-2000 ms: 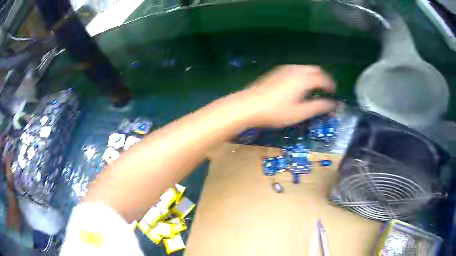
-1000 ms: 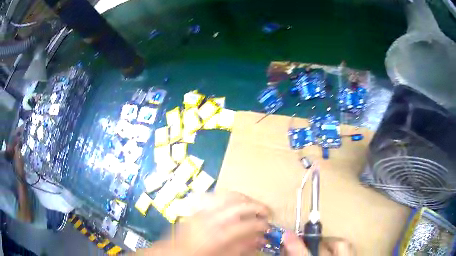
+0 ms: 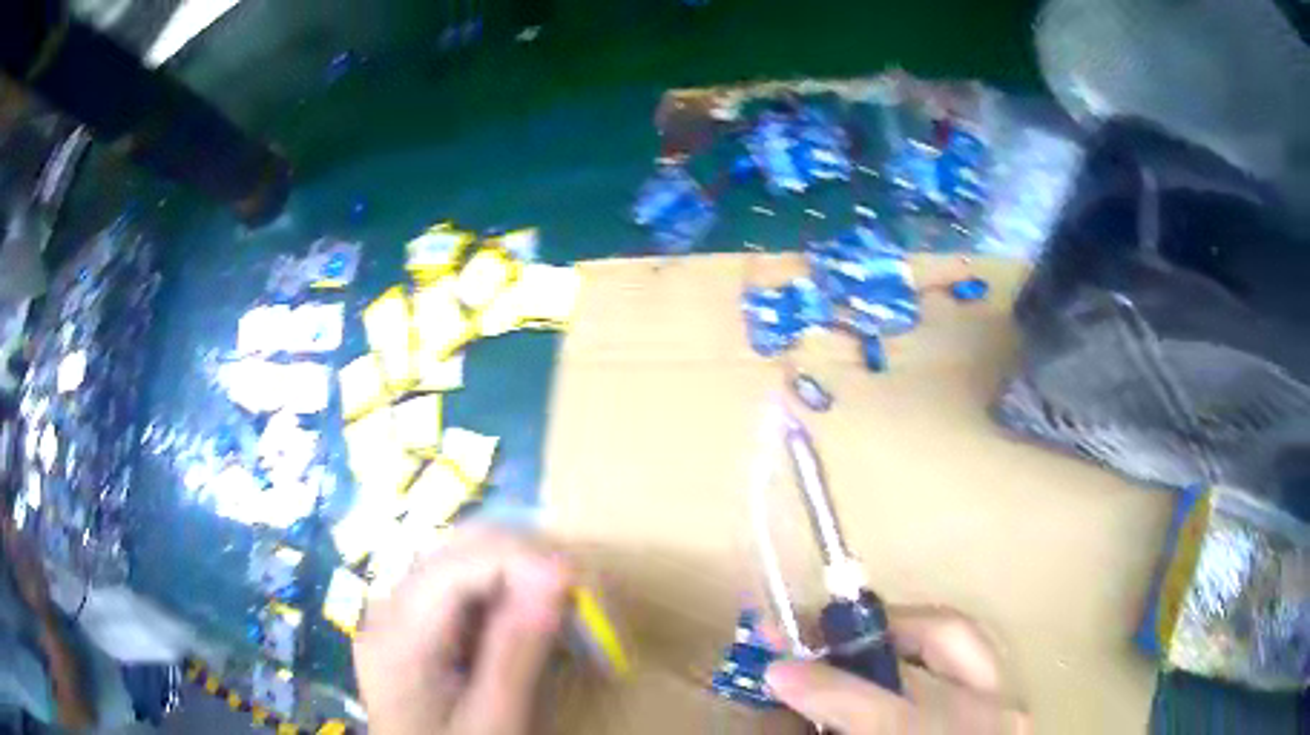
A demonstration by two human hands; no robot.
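Note:
My right hand (image 3: 905,682) at the bottom holds the dark-handled soldering iron (image 3: 822,510), its metal shaft pointing up and away over the cardboard. A thin pale feed tube (image 3: 769,531) runs beside the shaft. A small blue circuit board (image 3: 746,663) lies at the thumb of that hand; whether it is gripped is unclear. My left hand (image 3: 467,625), blurred, is at the lower left beside the battery pile, with a yellow-edged battery cell (image 3: 598,632) at its fingertips. Loose yellow-edged batteries (image 3: 410,431) lie left of the cardboard.
The cardboard mat (image 3: 647,417) carries blue boards (image 3: 859,280) and a small part (image 3: 812,391). More boards (image 3: 797,147) lie behind it. The fume fan (image 3: 1149,330), extraction hood (image 3: 1178,65) and shiny-filled box (image 3: 1243,589) stand right. Silver-white assemblies (image 3: 273,445) lie left.
The left hand reached back over the boards, came to the front beside a board, and is now farther left with a yellow-edged cell. The right hand and iron came into view. The view has shifted.

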